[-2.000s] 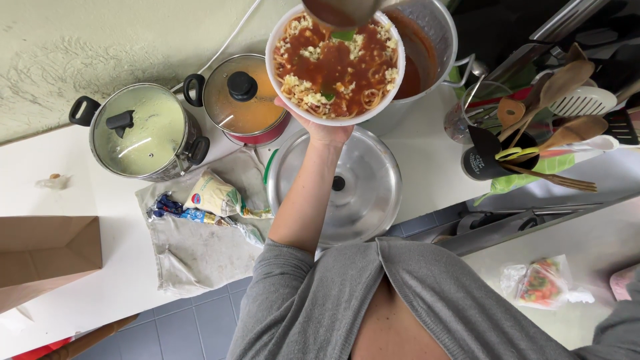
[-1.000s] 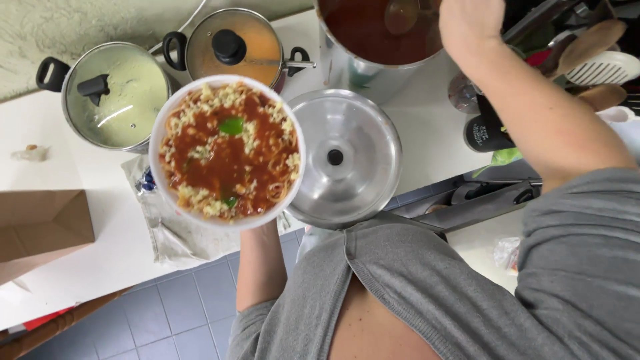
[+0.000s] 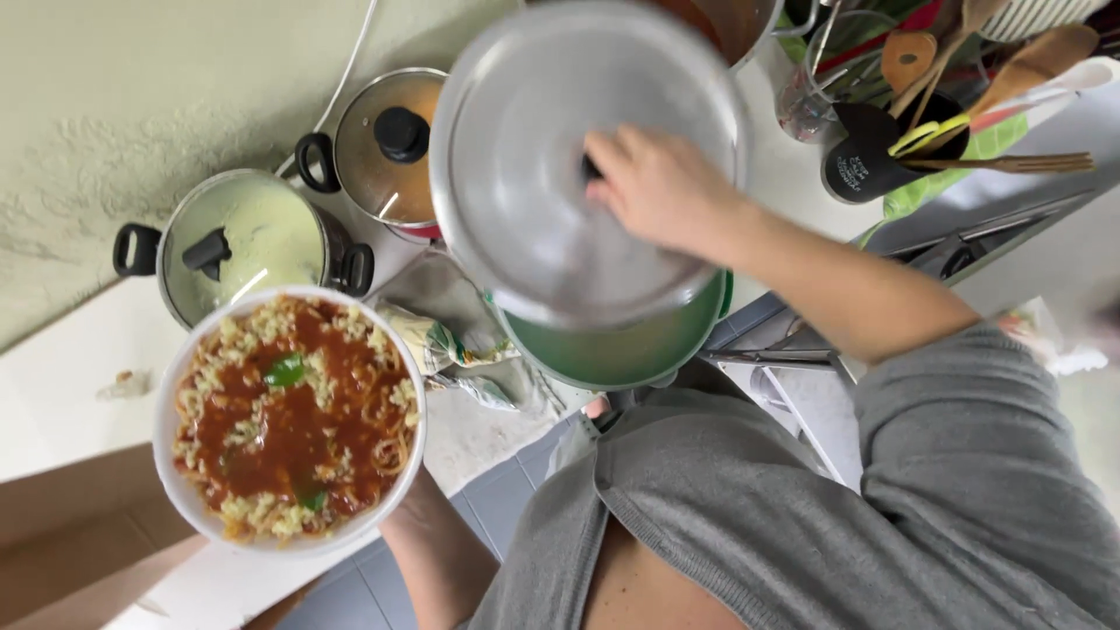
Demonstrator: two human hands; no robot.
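Note:
At the left, a round white bowl (image 3: 293, 420) of pasta with red sauce, pale crumbled bits and green leaves rests on my left hand (image 3: 404, 500), which is mostly hidden beneath it. My right hand (image 3: 652, 179) grips the dark knob of a large metal lid (image 3: 516, 149), tilted and slightly blurred in the air. Below the lid, a green-rimmed container (image 3: 612, 354) is partly uncovered. Behind the lid at the top is the big metal pot (image 3: 759, 22) with red sauce, only partly in view.
Two glass-lidded pots, one with pale contents (image 3: 262, 232) and one with orange contents (image 3: 359, 166), stand along the wall. A paper bag (image 3: 87, 525) is at the lower left. A black utensil holder (image 3: 862, 162) with wooden spoons stands at the right. Plastic packets (image 3: 437, 341) lie on a cloth.
My right hand has moved from the sauce pot to the lid and lifted it, exposing the green-rimmed container. My left hand has carried the bowl farther left.

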